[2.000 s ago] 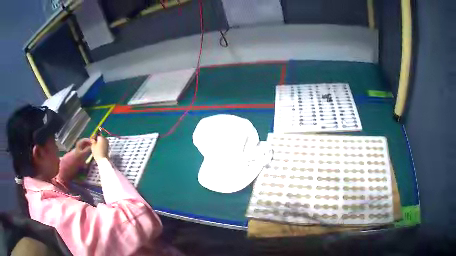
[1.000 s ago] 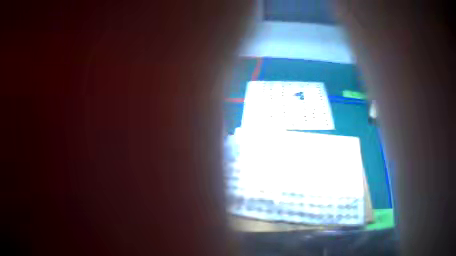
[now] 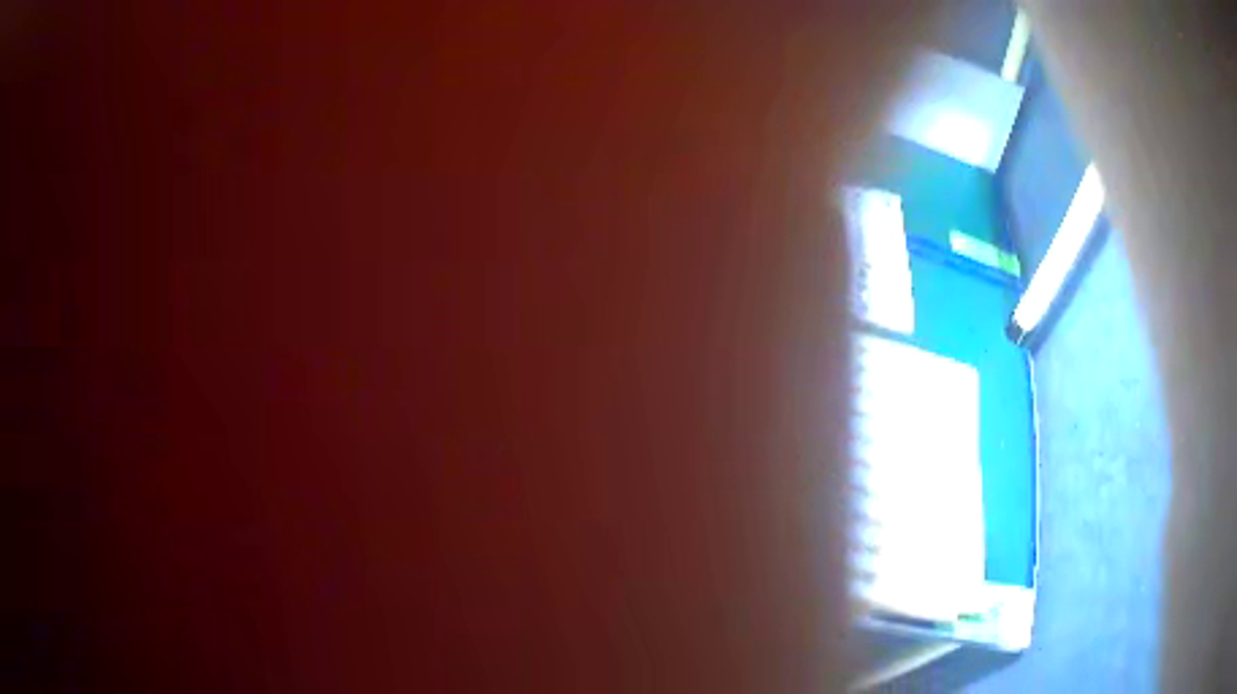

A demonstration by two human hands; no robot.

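Observation:
A dark red, out-of-focus mass (image 3: 407, 353) lies right against the lens and covers the left two thirds of the view. A second brownish blur (image 3: 1201, 407) runs down the right edge. They look like hand or fingers, but I cannot tell which hand is which or whether anything is held. In the gap between them, the right part of the near foam tray (image 3: 927, 475) shows, overexposed, its pockets washed out. A strip of the far foam tray (image 3: 886, 264) shows behind it. The white cap is hidden.
The green bench mat (image 3: 1007, 461) shows right of the trays, with blue tape and a green label (image 3: 984, 252). A pale tubular edge (image 3: 1062, 258) and a grey-blue partition surface (image 3: 1106, 447) stand to the right. The neighbour is hidden.
Two seconds ago the bench, cap and neighbour were in clear view. Blurs then covered both sides. The red one now reaches further right, and the visible gap is narrower and brighter.

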